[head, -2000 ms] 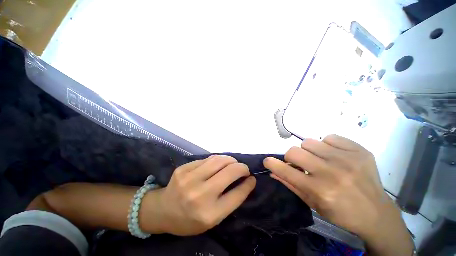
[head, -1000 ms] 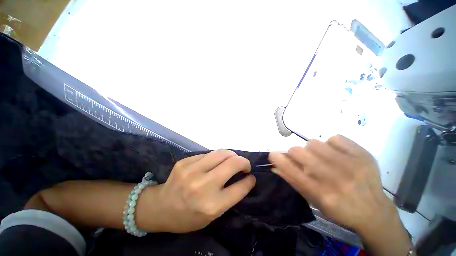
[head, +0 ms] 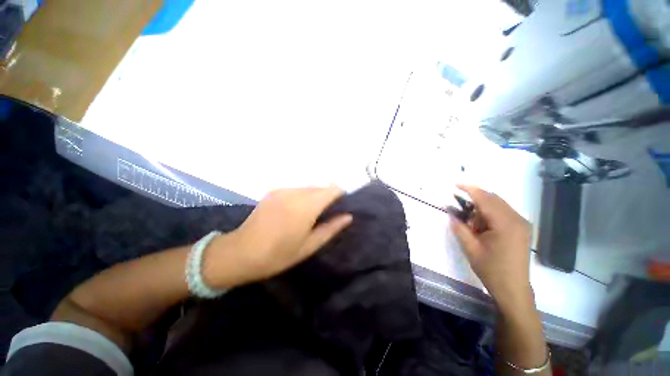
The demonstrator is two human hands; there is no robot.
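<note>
The black garment panel hangs over the table's front edge, with its right corner raised onto the white surface. My left hand holds the panel near its upper edge, with thumb and fingers around a fold. My right hand is to the right of the cloth and apart from it. It is closed on a small dark object, possibly thread snips; the fingers hide most of it. The sewing machine head stands at the upper right, and no cloth is seen under the needle area.
A brown taped cardboard sheet lies at the upper left with a blue item beside it. The ruler strip runs along the table's front edge. A dark grey block is right of my right hand. A blurred orange-red thing shows at the right edge.
My right hand has let go of the cloth, moved away and now holds a small dark object. My left hand still holds the panel, whose corner lies flatter. The view has shifted, showing more machine.
</note>
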